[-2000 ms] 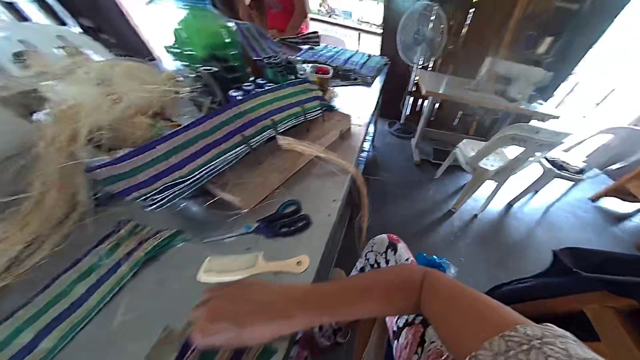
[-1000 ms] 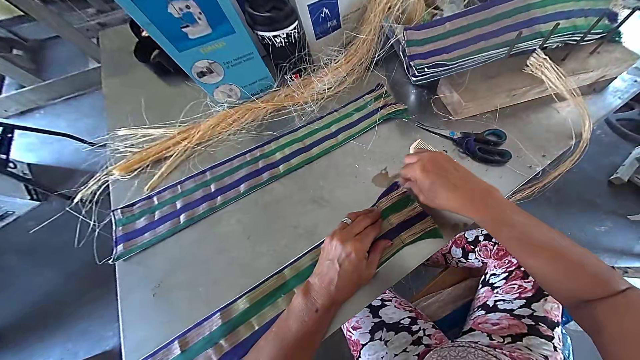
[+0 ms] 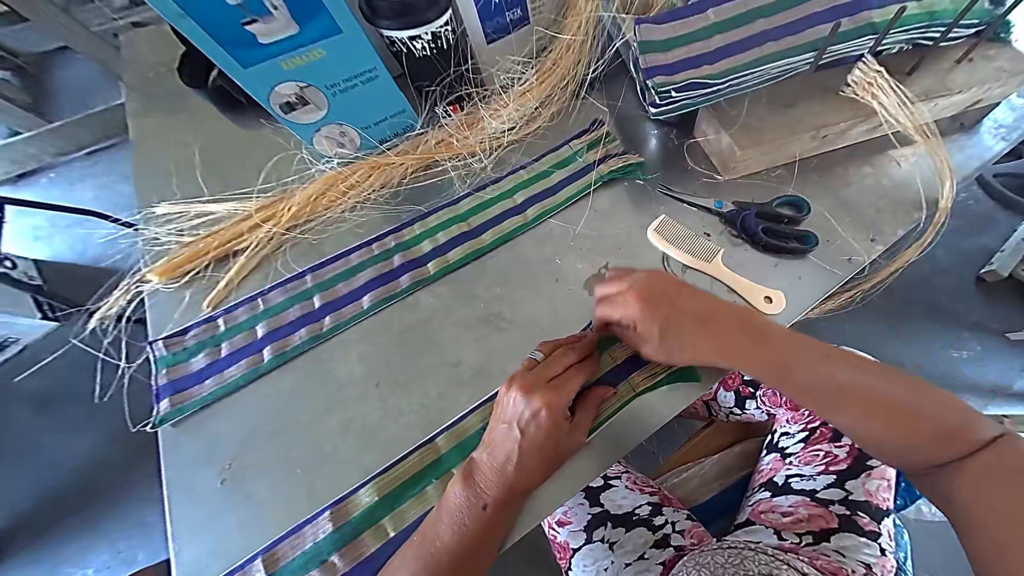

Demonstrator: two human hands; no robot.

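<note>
A striped woven fiber strip [image 3: 400, 496] in green, purple and tan lies along the table's near edge. My left hand [image 3: 536, 408], with a ring, presses flat on it, fingers near its right end. My right hand [image 3: 656, 316] is bent over that end beside the left fingertips; its fingers are slightly blurred, and whether they pinch the fibers is hidden. A second striped strip [image 3: 384, 276] lies flat farther back, frayed at its right end. Beyond my right hand are a pale comb [image 3: 712, 260] and dark-handled scissors [image 3: 744, 216], which lie apart from each other.
Loose raw fibers [image 3: 400, 164] stretch across the back, before a blue printed box [image 3: 320, 88] and a black container [image 3: 424, 48]. Folded striped fabric [image 3: 744, 48] rests by a wooden block [image 3: 848, 112] with metal pins. A fiber bundle [image 3: 936, 168] hangs over the table's right edge.
The view has swung down to the left since the first frame. The comb, largely covered by my right hand a second ago, now lies uncovered on the table. My left hand stays on the near strip.
</note>
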